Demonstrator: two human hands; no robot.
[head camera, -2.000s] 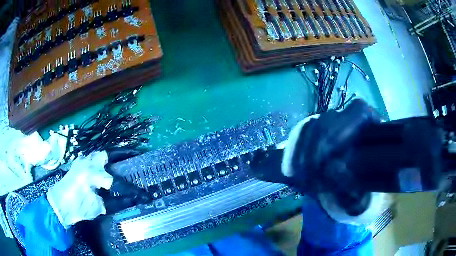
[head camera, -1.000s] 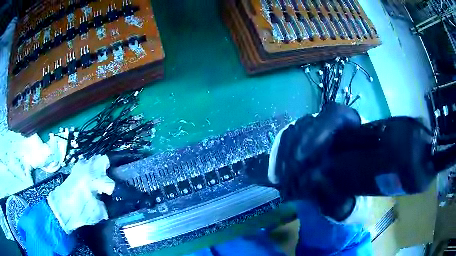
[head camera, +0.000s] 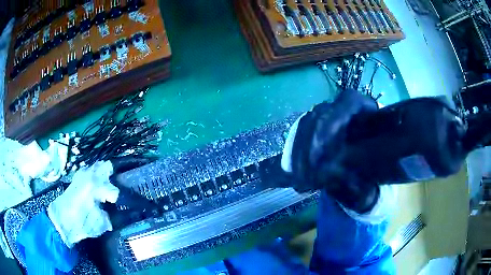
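Note:
A long silver heat sink (head camera: 215, 221) lies in a dark speckled jig (head camera: 215, 153). A row of black power transistors (head camera: 194, 196) with thin legs runs along the jig behind the bright strip. My left hand (head camera: 89, 204), in a white glove with dark fingers, rests at the left end of the row; whether its fingers hold anything cannot be told. My right hand (head camera: 334, 156), in a dark glove with white edges, is closed around a thick black electric screwdriver (head camera: 401, 140) above the right part of the jig. The bit and the right end of the row are hidden.
Brown carrier boards are stacked at upper left (head camera: 86, 96) and upper right (head camera: 334, 46). Black lead wires lie at left (head camera: 116, 131) and right (head camera: 350, 75). A black screw tray with a round dish (head camera: 16, 228) is at lower left, a cardboard box (head camera: 444, 220) at lower right.
My right hand has moved left along the row with the screwdriver, whose rear end now sits higher. My left hand stays at the row's left end. The view has shifted slightly.

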